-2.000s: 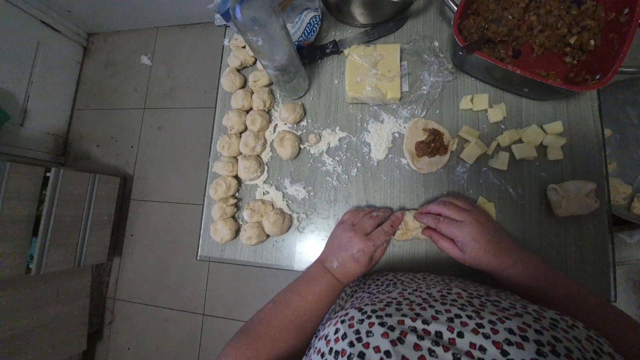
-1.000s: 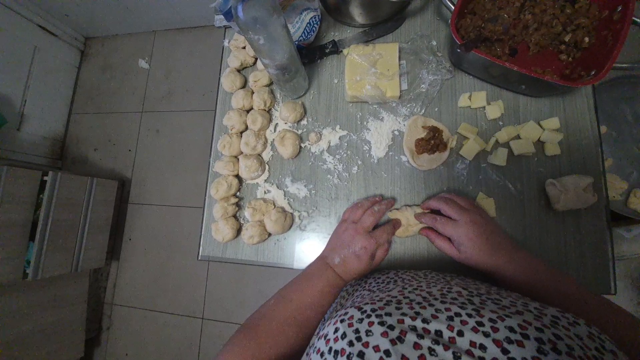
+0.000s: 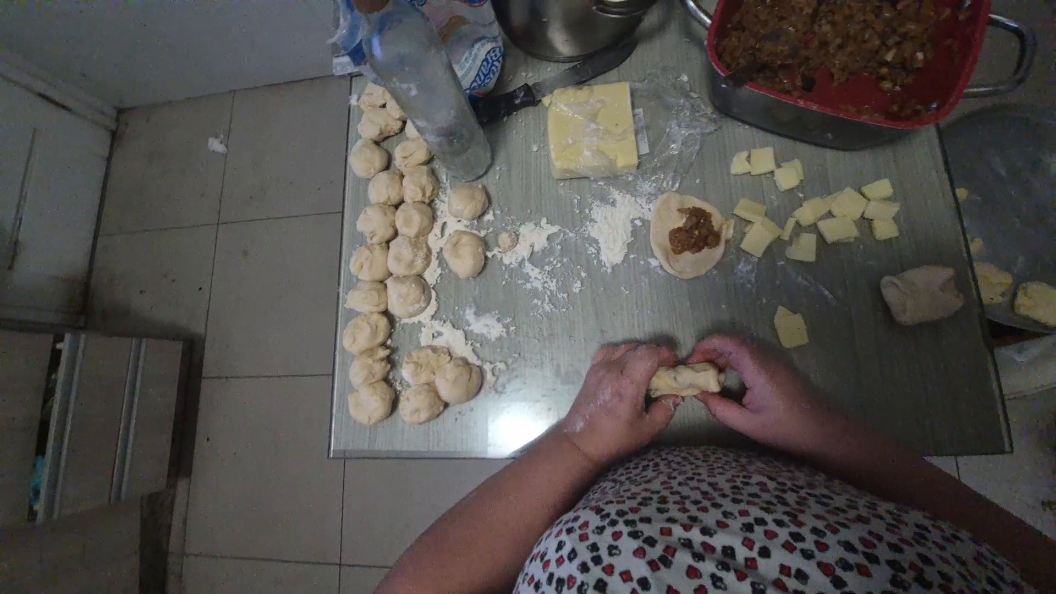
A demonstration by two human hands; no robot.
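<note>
Between my hands, near the table's front edge, is a small rolled piece of dough [image 3: 686,379]. My left hand [image 3: 623,400] grips its left end and my right hand [image 3: 747,388] its right end, both with thumb and fingers. Beyond them lies a flat dough round [image 3: 678,257] topped with a brown filling [image 3: 695,232]. Cut cheese-like slices [image 3: 839,228] are scattered to its right, and one pale slice [image 3: 791,327] lies just beyond my right hand. A folded dough parcel [image 3: 921,294] sits near the right edge.
Dough balls [image 3: 408,255] line the table's left side, beside a glass bottle [image 3: 429,91]. A knife [image 3: 544,85], a pale yellow block [image 3: 591,132] in plastic wrap and a metal pot [image 3: 569,25] are at the back. A red-lined pan [image 3: 825,124] of filling stands back right; flour [image 3: 612,228] dusts the middle.
The dough between my hands was flatter and wider; it is now a narrower roll. My fingers have shifted to its ends. The other items on the table have stayed in place.
</note>
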